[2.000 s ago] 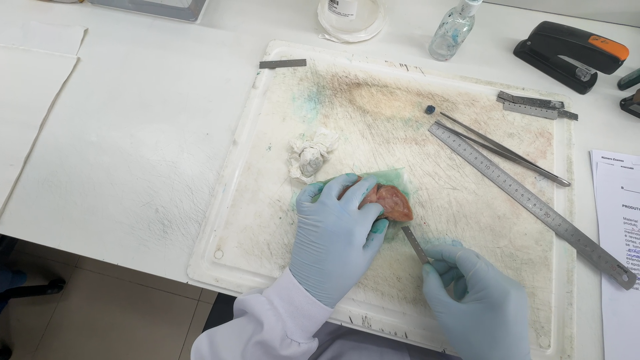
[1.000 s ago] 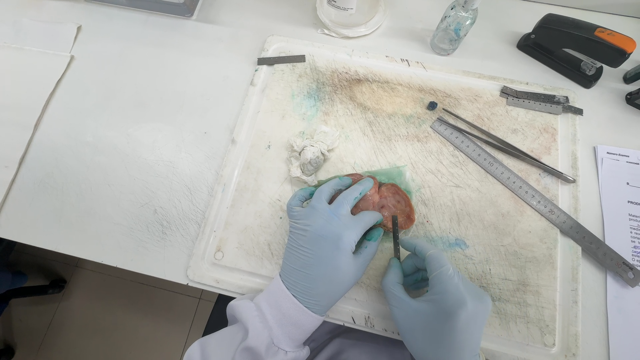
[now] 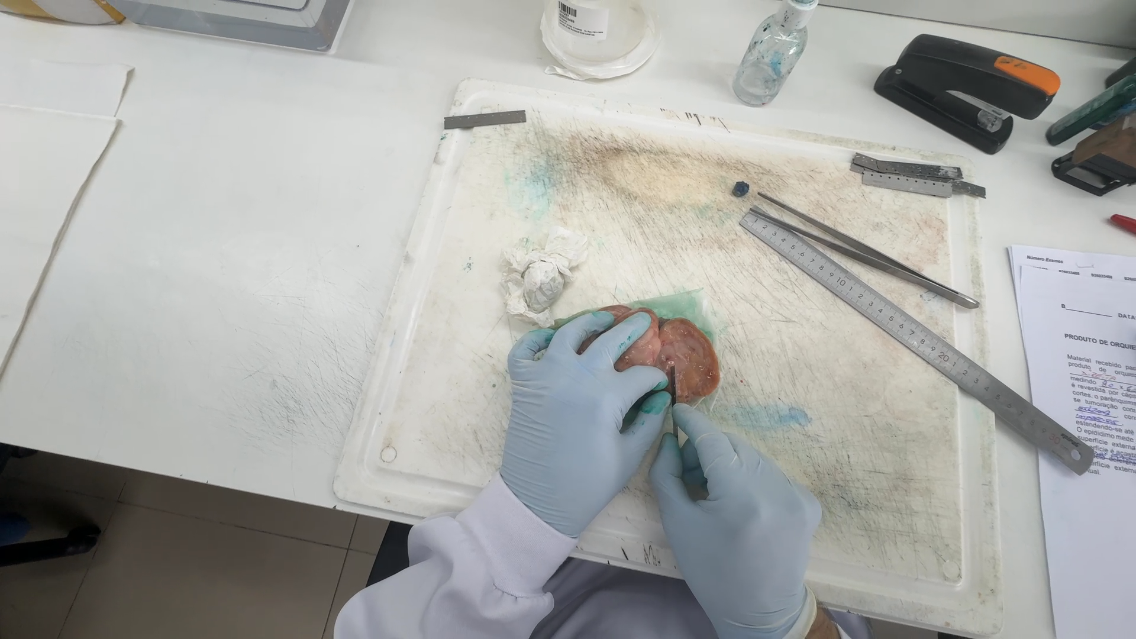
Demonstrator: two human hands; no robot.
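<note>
A reddish tissue specimen (image 3: 691,358), its cut faces showing, lies on a green-stained piece of material (image 3: 683,306) on a scratched white cutting board (image 3: 497,444). My gloved left hand (image 3: 577,417) grips the specimen from the left, fingers over its top and thumb near its lower edge. In my gloved right hand (image 3: 741,506) a thin metal blade (image 3: 673,386) is pinched between thumb and fingers, its end against the cut face; how deep it sits I cannot tell. Crumpled white paper (image 3: 543,271) rests up and left of the specimen.
Right of the hands lie a steel ruler (image 3: 914,337) and metal tweezers (image 3: 874,253). Loose blades (image 3: 914,175) sit at the board's top right, another blade (image 3: 485,119) at top left. Beyond stand a glass bottle (image 3: 770,58), a stapler (image 3: 967,84) and a tub (image 3: 599,35); printed sheets (image 3: 1074,373) lie right.
Two seconds ago the blade was at the specimen's lower right; my right hand has since moved left and brought it onto the tissue. More of the cut face shows now. My left hand stays on the specimen.
</note>
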